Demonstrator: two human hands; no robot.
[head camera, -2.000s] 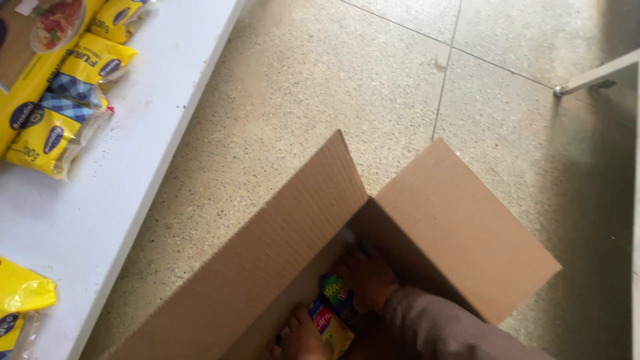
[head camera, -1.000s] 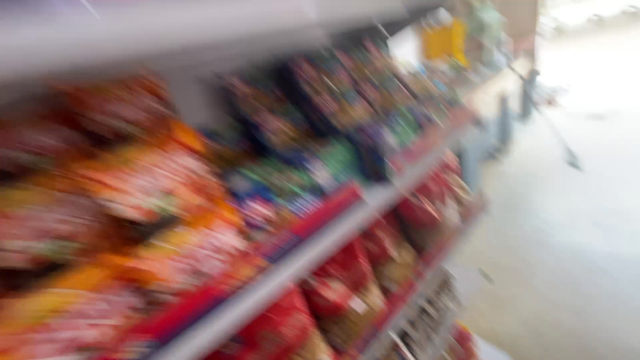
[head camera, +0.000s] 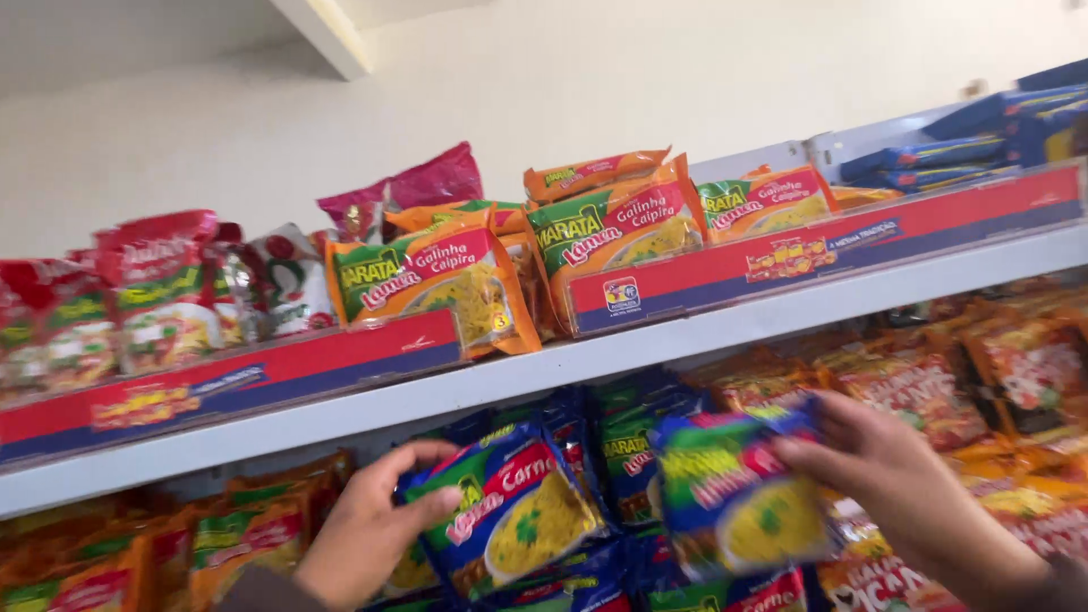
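Note:
My left hand (head camera: 378, 518) grips the left edge of a blue and green Maratá instant noodle packet (head camera: 518, 518), thumb on its front. Held by its upper right corner, a second blue noodle packet (head camera: 739, 501) hangs from my right hand (head camera: 884, 476); it is slightly blurred. The two packets are apart, both in front of the lower shelf. Behind and between them stand more blue noodle packets (head camera: 625, 450) of the same kind.
Above my hands runs a white shelf edge (head camera: 527, 370) with red and blue strips. Orange noodle packets (head camera: 433, 280), red-topped packets (head camera: 161, 289) and blue packages (head camera: 943, 161) stand on it. Lower down are orange packets at left (head camera: 246, 544) and right (head camera: 901, 382).
The view has swung from an open cardboard box on the floor, where both hands were on packets, to the store shelves. Both hands are now raised at the shelf, each with a blue packet.

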